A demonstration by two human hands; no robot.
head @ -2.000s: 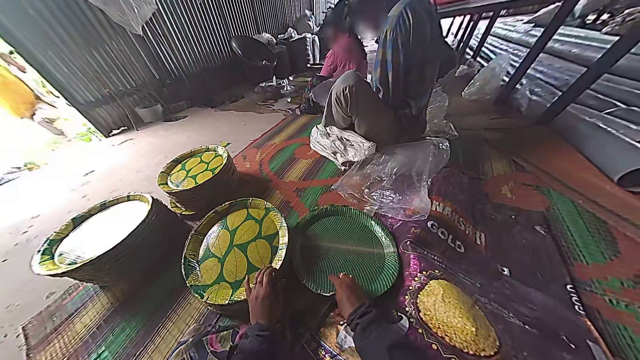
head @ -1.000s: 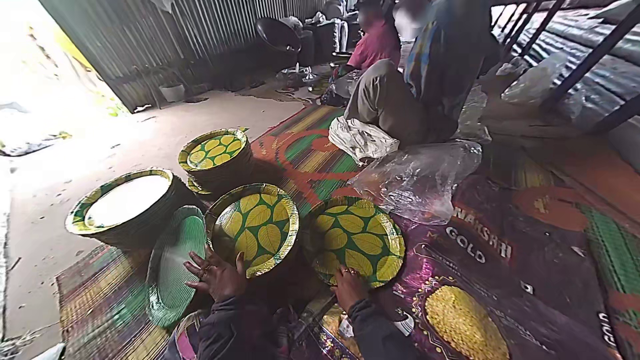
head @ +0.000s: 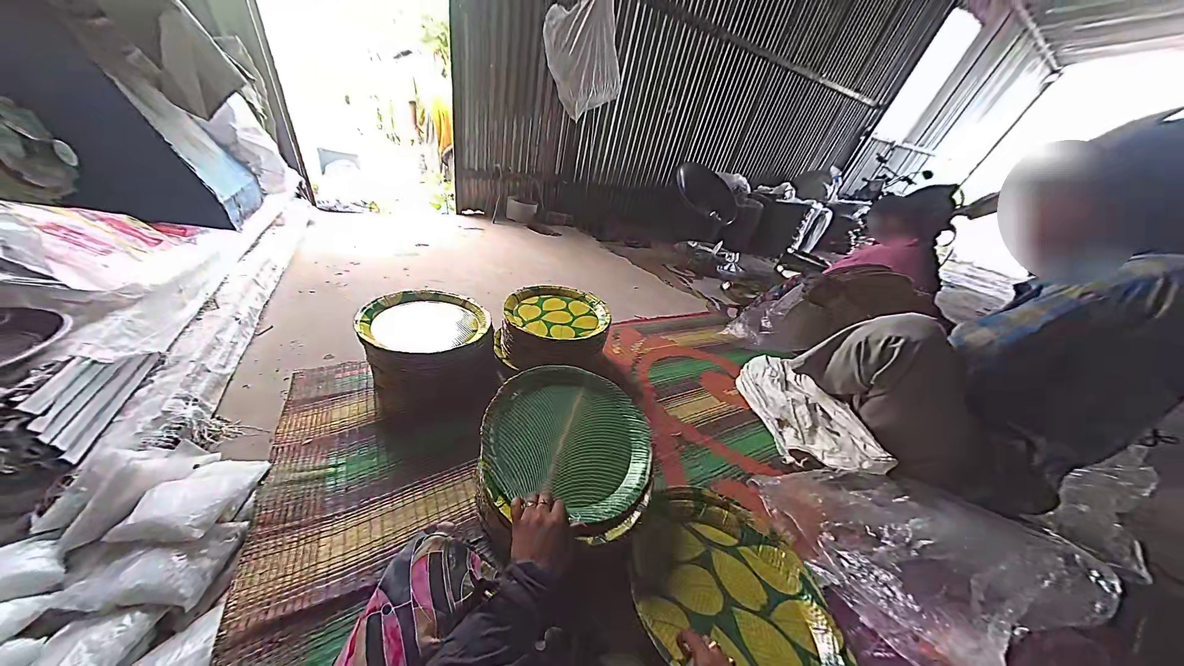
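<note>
My left hand (head: pixel 541 534) grips the near rim of a round green ribbed tray (head: pixel 569 444), which lies on a stack of trays in front of me. At the bottom edge my right hand (head: pixel 703 649) touches a leaf-patterned yellow and green tray (head: pixel 731 578), right of that stack; much of this hand is cut off. Behind stand two more stacks, one topped by a tray with a white centre (head: pixel 424 326), the other by a leaf-patterned tray (head: pixel 557 313).
A striped woven mat (head: pixel 370 481) lies under the stacks. Clear plastic sheeting (head: pixel 934 546) spreads at the right, beside a seated person (head: pixel 906 407); another person sits farther back. Filled white bags (head: pixel 176 499) are piled at the left. A corrugated metal wall (head: pixel 629 139) stands behind.
The view has swung left. A second ago the green ribbed tray was left of the middle stack by my left hand; now it lies on that stack. My right hand remains at the leaf-patterned tray.
</note>
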